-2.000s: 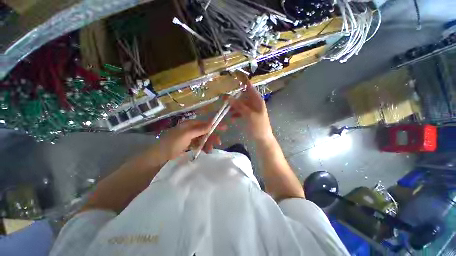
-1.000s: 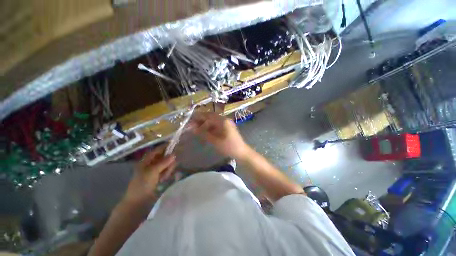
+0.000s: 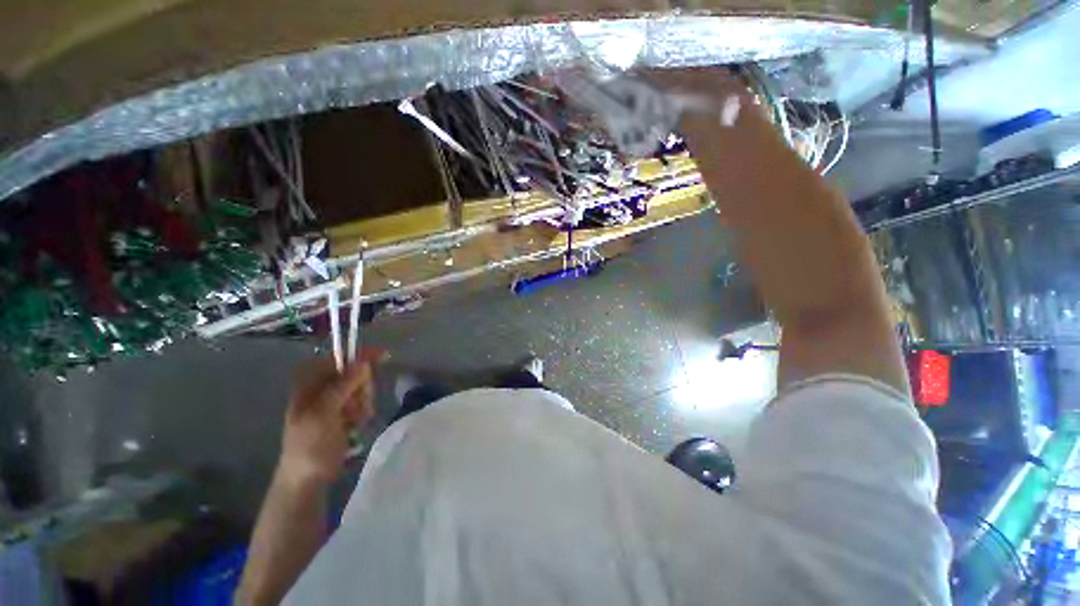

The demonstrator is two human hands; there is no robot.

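My left hand [image 3: 329, 408], bare, is shut on thin white cable assemblies [image 3: 336, 322] in front of my body; their two upper ends stand apart above my fist. My right arm reaches up to the shelf at the top centre. My right hand [image 3: 701, 104] is small and blurred among the cables, and its fingers do not show clearly. Grey-white cable assemblies [image 3: 512, 133] lie in a dense tangle in an open carton on the shelf, with small white end fittings at their near ends.
A shelf edge [image 3: 474, 243] crosses in front of me. Green and red cables [image 3: 119, 278] hang at the left. Plastic wrapping [image 3: 391, 85] lines the ledge above. A black round object [image 3: 701, 462] is low on the right; a red box [image 3: 932, 378] stands beyond my right elbow.
My right hand has left the held cables and moved up and right to the shelf tangle. My left hand still holds the white cables, now upright and further left.
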